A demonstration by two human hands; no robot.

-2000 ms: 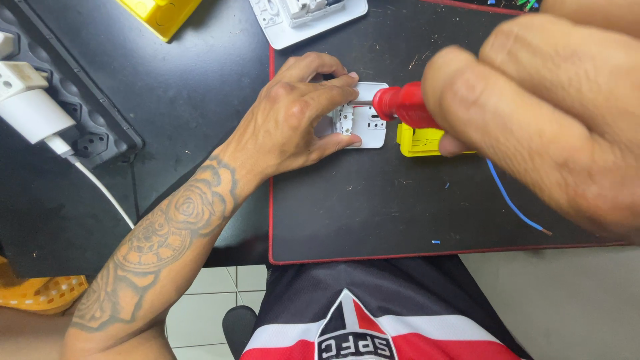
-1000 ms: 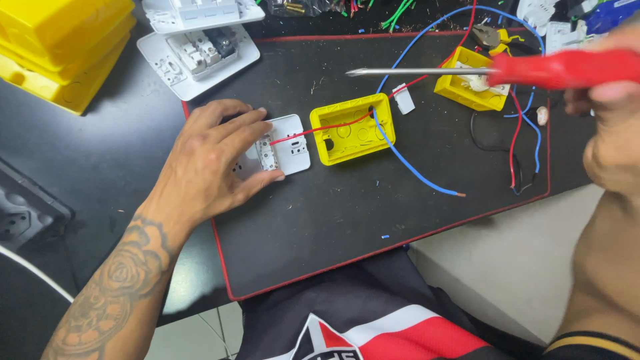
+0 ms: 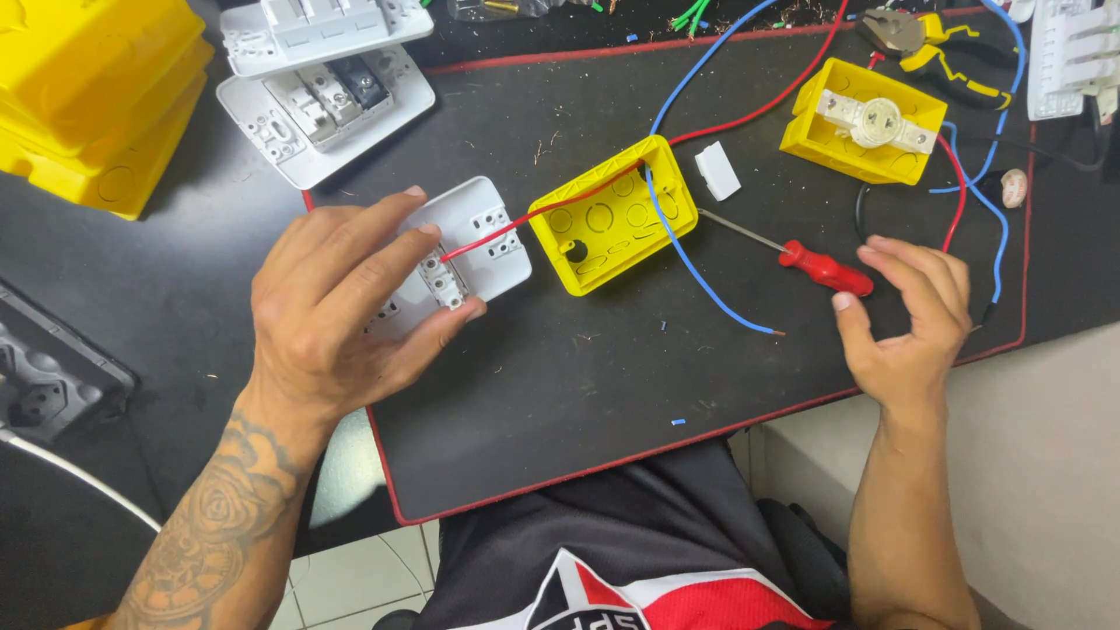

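Note:
My left hand (image 3: 337, 306) holds a white switch plate (image 3: 490, 232) face down on the black mat, fingers and thumb around its module (image 3: 440, 276). A red wire (image 3: 490, 238) enters that module and runs back through a yellow electrical box (image 3: 612, 214). Out of the same box comes a blue wire (image 3: 700, 271) with a bare copper end. The red-handled screwdriver (image 3: 827, 267) lies on the mat, its tip by the box's right corner. Just right of its handle is my right hand (image 3: 910, 319), empty, with thumb and fingers apart.
Yellow boxes (image 3: 105, 96) are stacked at the upper left, beside white switch plates (image 3: 324, 105) with modules. At the upper right are another yellow box (image 3: 914, 96) with a white lampholder across it, and pliers (image 3: 901, 35). A small white cover (image 3: 717, 171) lies between the boxes. A black power strip (image 3: 44, 376) sits far left.
The screwdriver, held up in my right hand a second ago, now lies on the mat, released. Two seconds ago it was at the plate's module. My left hand stays on the plate. The view has shifted.

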